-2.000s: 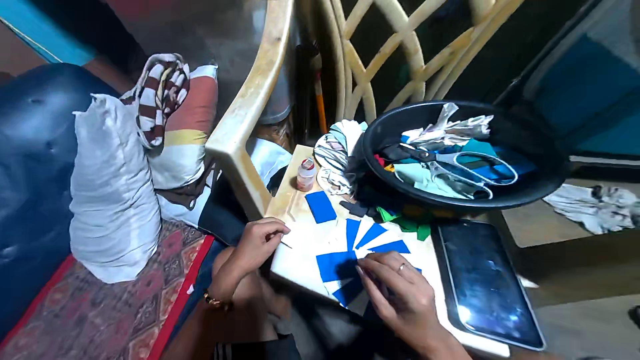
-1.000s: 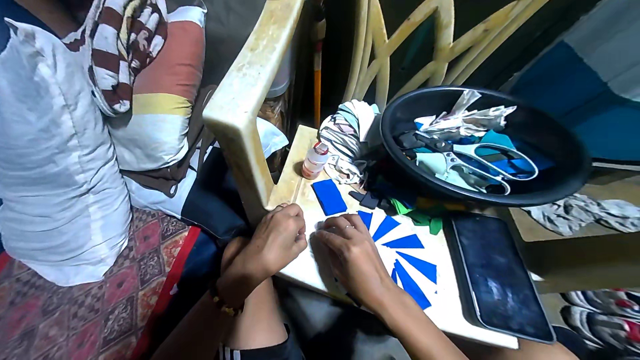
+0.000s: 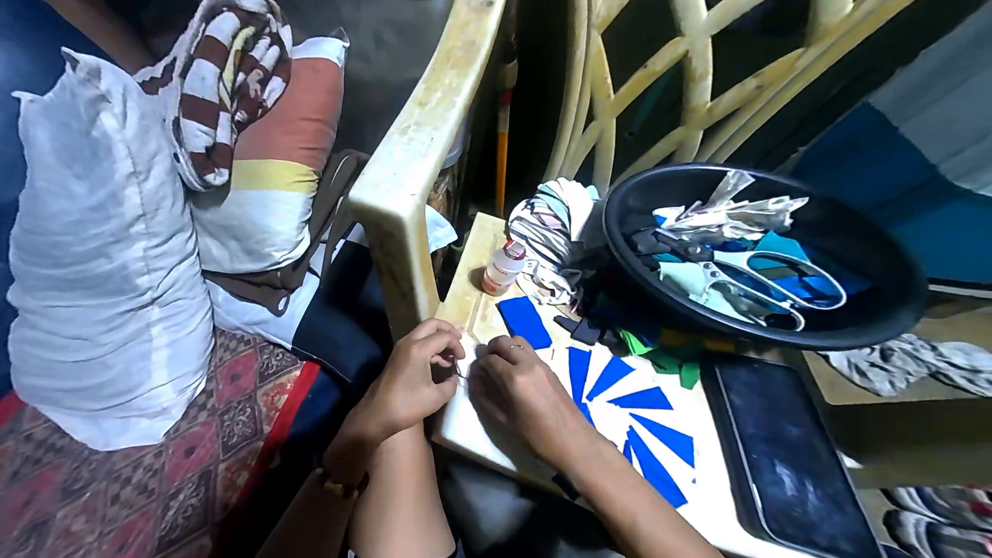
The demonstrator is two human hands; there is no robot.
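My left hand (image 3: 418, 372) is raised at the near left edge of a plastic chair's seat, fingers bent together around something thin and dark, too small to name. Close beside it, my right hand (image 3: 511, 384) has its fingertips pinched near the same spot; what they hold is hidden. Right of my hands, several narrow blue pieces (image 3: 639, 398) fan out on a white surface. A blue rectangle (image 3: 525, 322) lies beyond my right hand. Behind it stands a small bottle with a red cap (image 3: 504, 268), next to a bundle of striped cloth (image 3: 550, 232).
A black basin (image 3: 891, 310) holds white-handled scissors (image 3: 775, 287) and scraps. Green scraps (image 3: 674, 363) lie below it, beside a dark tablet (image 3: 790, 449). The chair's armrest (image 3: 426, 116) rises behind my left hand. A white pillow (image 3: 101, 256) leans at the left.
From two seconds ago, my right hand has moved left off the blue pieces to beside my left hand. More of the fan of pieces shows.
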